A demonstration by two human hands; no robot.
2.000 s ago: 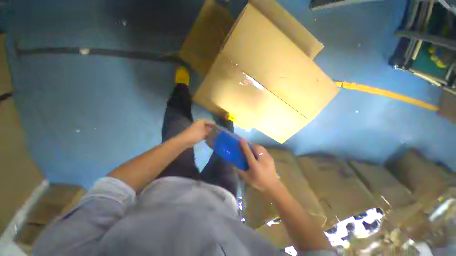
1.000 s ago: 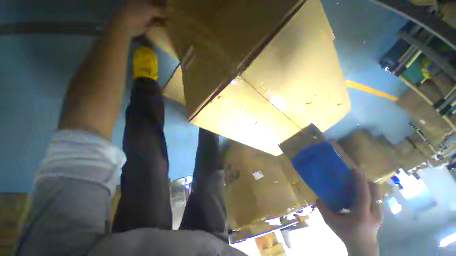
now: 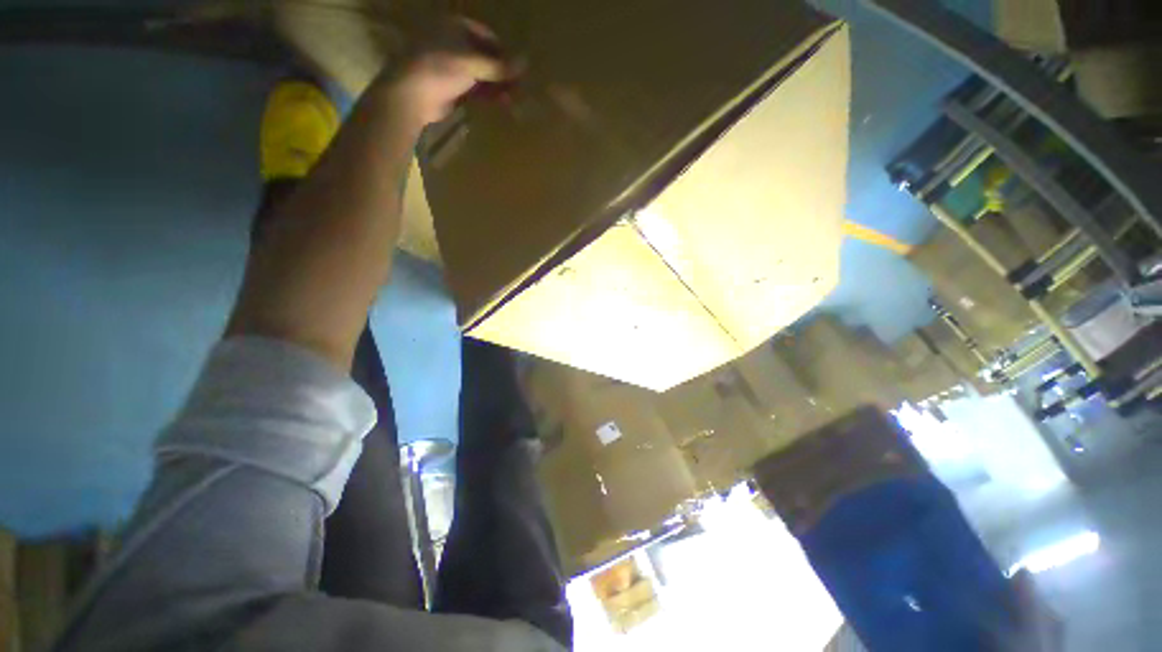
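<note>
A large brown carton (image 3: 752, 191) is tilted in front of me. Its lit face has a thin centre seam, and its near face is in shadow. My left hand (image 3: 452, 70) is at the shadowed face near the top, fingers bent; whether they grip an edge is unclear. The blue tape dispenser (image 3: 905, 560), blurred, is close to the camera at lower right, apart from the carton. My right hand (image 3: 1039, 622) is at its lower end, mostly cut off by the bottom edge and blurred.
Brown cartons (image 3: 605, 465) stand behind my legs, one with a white label. A grey metal frame (image 3: 1019, 229) is at the right. A round metal stool (image 3: 427, 452) shows between my legs. My yellow shoe (image 3: 296, 127) is at upper left.
Both hands held the dispenser at first; then my left hand went to the carton and has since moved right over its face. The dispenser has moved down, right and closer. The carton has tilted.
</note>
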